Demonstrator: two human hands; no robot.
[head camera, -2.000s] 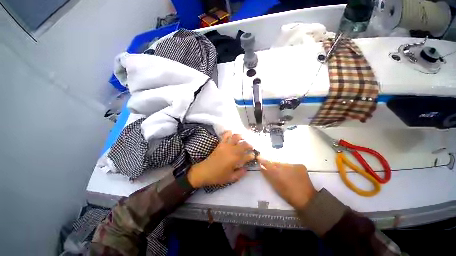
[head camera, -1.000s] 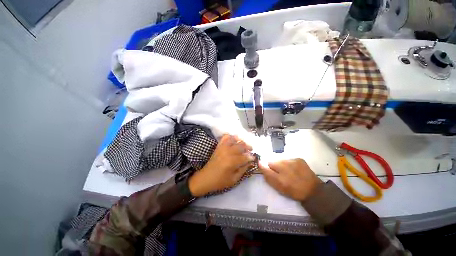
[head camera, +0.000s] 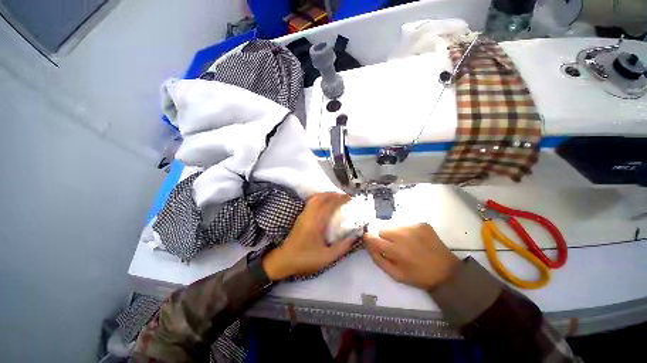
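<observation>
The black-and-white checked garment (head camera: 278, 205) with white lining (head camera: 230, 127) lies bunched left of the sewing machine (head camera: 397, 99). My left hand (head camera: 308, 237) grips its edge just in front of the presser foot area; white lining shows between thumb and fingers. My right hand (head camera: 411, 254) pinches the same edge at its fingertips, close to my left thumb. The lamp glare hides the detail of the cloth by the needle. The presser foot's exact contact with the cloth cannot be told.
Scissors with red and orange-yellow handles (head camera: 521, 244) lie right of my right hand. A plaid scrap (head camera: 493, 113) drapes over the machine head. A blue bin (head camera: 213, 53) stands behind the garment. A ruler strip (head camera: 362, 319) runs along the table's front edge. More checked cloth hangs at lower left.
My left hand has opened out around the cloth edge, with its thumb lower, and more white lining shows there. My right hand stays close beside it. The view has shifted slightly.
</observation>
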